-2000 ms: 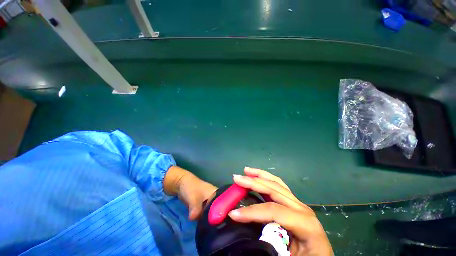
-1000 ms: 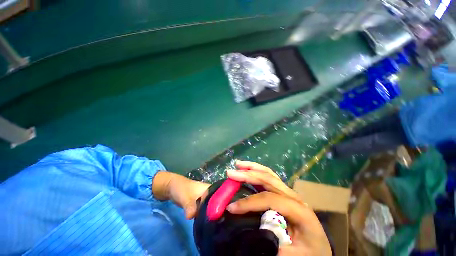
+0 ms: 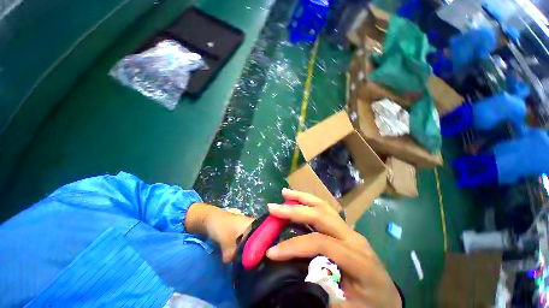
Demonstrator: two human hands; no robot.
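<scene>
A round black device (image 3: 265, 284) with a bright pink-red curved part and a white figure-like patch is at the bottom centre, close to my body. My right hand (image 3: 331, 243) lies over its top and right side, with two fingers around the pink part. My left hand (image 3: 224, 231) is at its left side, thumb against it; the fingertips are hidden behind it. The bottom of the device is cut off by the frame edge.
A black tray (image 3: 224, 41) with a clear plastic bag (image 3: 159, 71) lies on the green bench (image 3: 138, 138). An open carton (image 3: 325, 139) with dark contents, a larger carton (image 3: 421, 153) with green cloth, and several seated people in blue (image 3: 496, 111) are at right.
The view has swung right: the bench, black tray and bag have shifted left, and the cartons and seated people have come into view. Both hands remain on the black device.
</scene>
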